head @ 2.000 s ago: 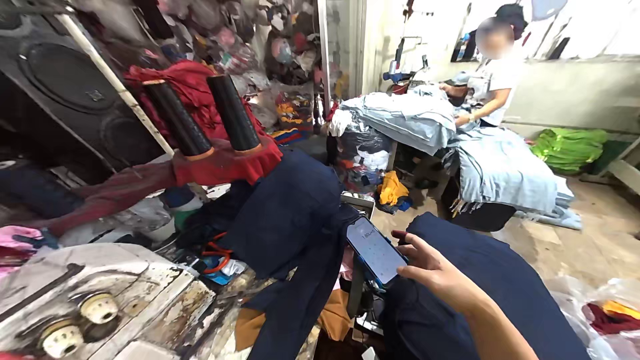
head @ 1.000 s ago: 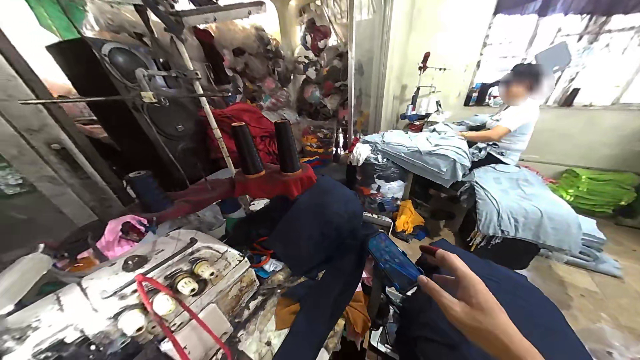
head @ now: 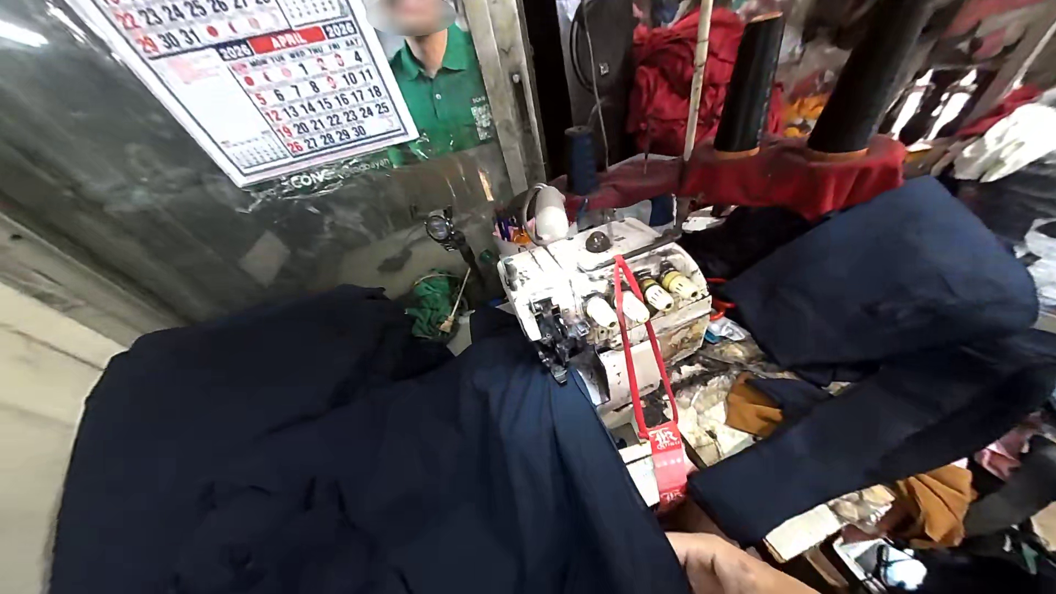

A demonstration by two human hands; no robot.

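Note:
Part of a hand [head: 726, 563], which looks like my right hand, shows at the bottom edge, right of the middle. It is at the edge of dark navy fabric [head: 511, 462]; its fingers are mostly hidden, so its grip cannot be told. My left hand is out of view. The navy fabric spreads over the lower left and reaches the presser foot area of a worn white overlock sewing machine [head: 528, 280]. A red strap with a printed tag [head: 668, 462] hangs over the machine's front. More navy cloth [head: 891, 272] lies folded at the right.
Two black thread cones [head: 749, 87] stand on red cloth [head: 874, 169] behind the machine. A dark blue thread spool [head: 581, 161] stands nearby. A calendar [head: 313, 91] hangs on the wall at upper left. Brown cloth scraps [head: 936, 503] lie at lower right.
The view has swung left and down to the sewing machine. The phone near my right hand in the earlier frames is no longer in view.

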